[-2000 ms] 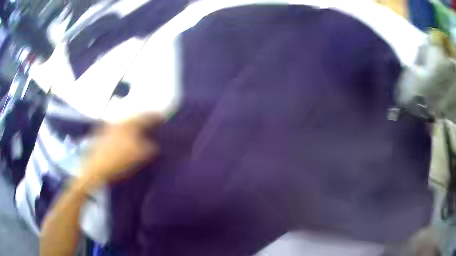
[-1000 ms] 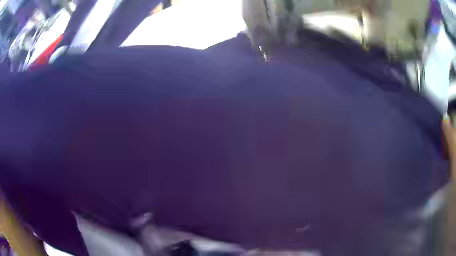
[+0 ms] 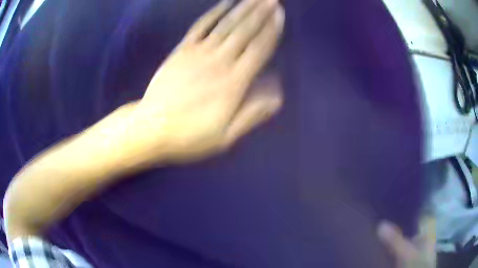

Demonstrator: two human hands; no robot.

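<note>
A large dark navy-purple garment body [image 3: 325, 157] fills most of the view, spread out and slightly blurred. My left hand [image 3: 209, 89] lies over it at the upper middle, palm down, fingers extended towards the top edge, thumb a little apart. My right hand [image 3: 406, 246] is small and blurred at the lower right, at the cloth's edge, with the thumb showing on top; its other fingers are hidden, so its hold cannot be made out.
Black-handled scissors [image 3: 461, 78] lie on the white machine table [image 3: 437, 99] at the right. Grey cloth [image 3: 451, 193] with a dark strip is at the lower right. A checked sleeve [image 3: 34, 254] shows at the lower left.
The cloth now covers the upper left and middle. My left hand has come in from the lower left edge onto the cloth. The machine parts at the top are out of view; the scissors have come into view.
</note>
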